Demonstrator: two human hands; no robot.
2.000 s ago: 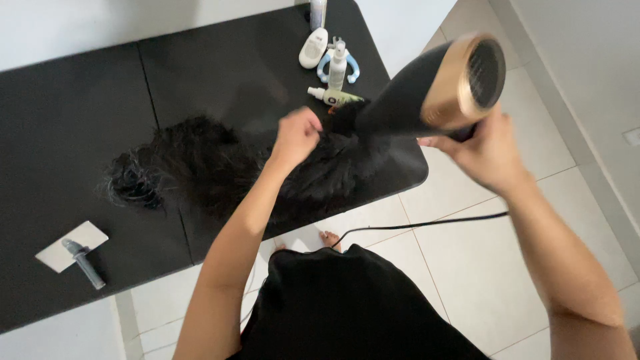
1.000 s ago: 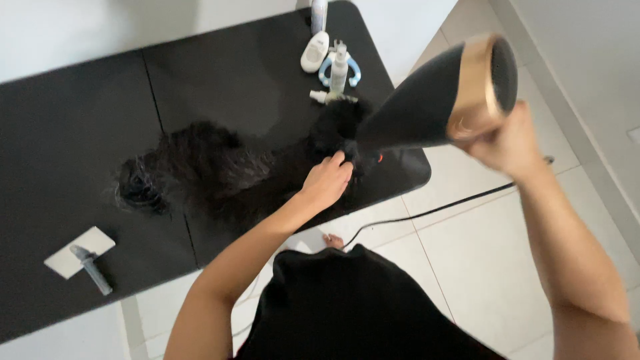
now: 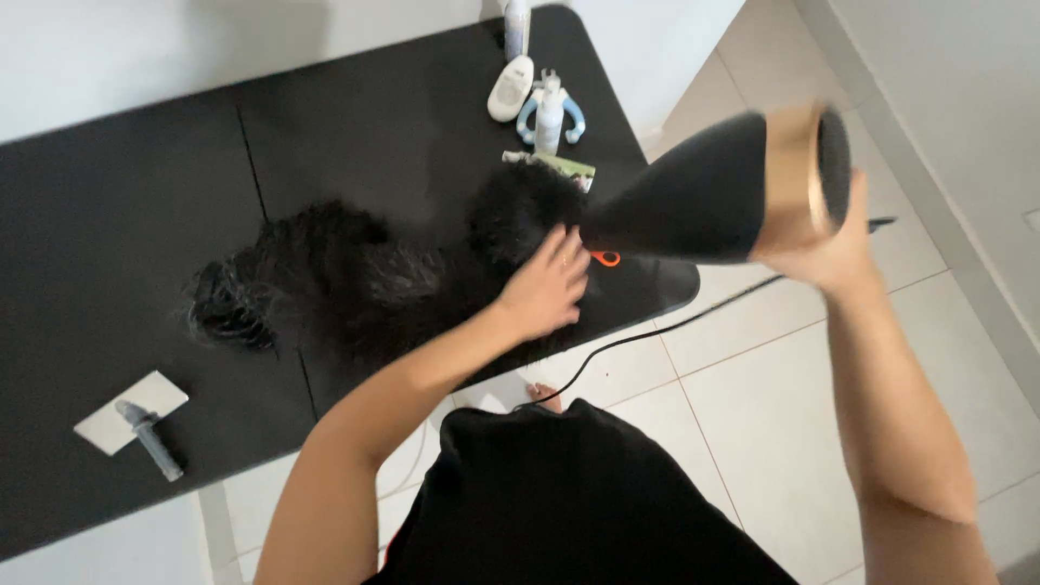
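Note:
A black, long-haired dog (image 3: 349, 276) lies on a black table (image 3: 366, 122), its dark curled tail at the left and its head toward the right. My right hand (image 3: 837, 252) grips a black hair dryer (image 3: 691, 195) with a gold band, raised at the right; its narrow end points left, at the dog's head. On the near side of the head, my left hand (image 3: 548, 284) rests with its fingers spread, touching the fur by the dryer's tip. An orange ring-shaped part (image 3: 606, 258) shows just below the dryer. The dog's face is hidden.
At the table's far end stand a spray bottle (image 3: 549, 118), a blue-and-white curved object (image 3: 574, 122), a white oval device (image 3: 511, 89), another bottle (image 3: 517, 31) and a green-and-white packet (image 3: 569, 169). A slicker brush (image 3: 150, 435) lies at lower left. The black cord (image 3: 634, 341) crosses above the tiled floor.
My left hand was pinched at the fur two seconds ago, moved toward the near side of the head, and now has its fingers spread. The dryer remains in my right hand, pointing left.

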